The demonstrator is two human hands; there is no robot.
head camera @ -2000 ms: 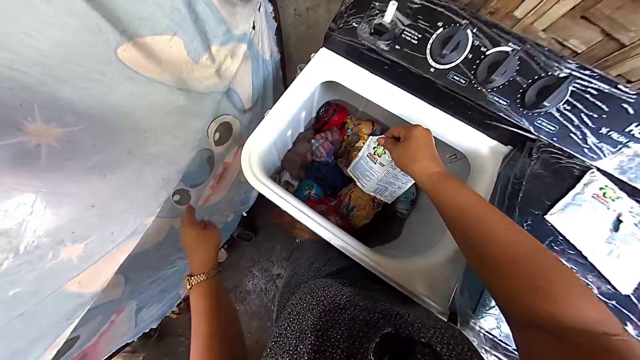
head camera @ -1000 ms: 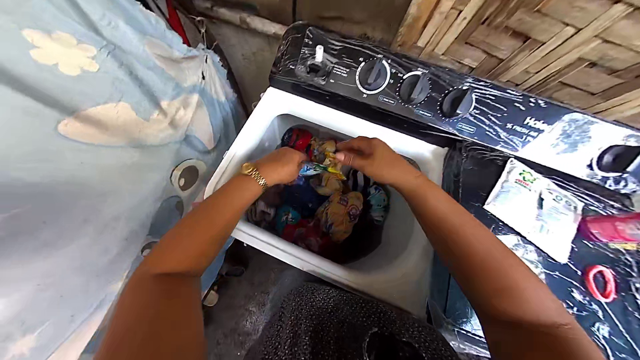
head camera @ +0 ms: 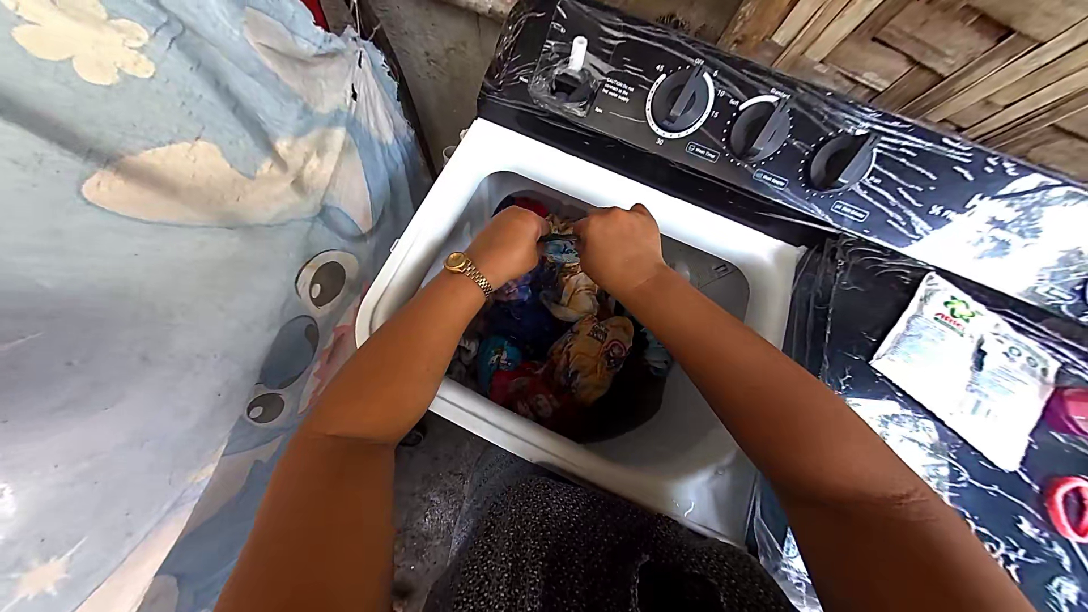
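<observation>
My left hand (head camera: pixel 508 244), with a gold-coloured watch (head camera: pixel 468 272) at its wrist, grips a patterned garment (head camera: pixel 561 240) inside the washing machine tub. Close beside it, my right hand (head camera: pixel 619 248) is closed on the same cloth. Below both hands lies a heap of mixed clothes (head camera: pixel 590 357), yellow-orange, red and blue, against the left part of the white tub (head camera: pixel 688 459). The fingertips are partly hidden by the backs of the hands.
The control panel (head camera: pixel 769 127) with several dark knobs runs behind the tub. On the plastic-wrapped lid at right lie an opened white packet (head camera: pixel 969 365), a red ring (head camera: pixel 1068 508) and a pink object (head camera: pixel 1068 411). A printed blue sheet (head camera: pixel 255 255) hangs at left.
Two seconds ago my right hand held a white packet over the tub and my left hand was by the sheet. Now both hands grip cloth in the tub.
</observation>
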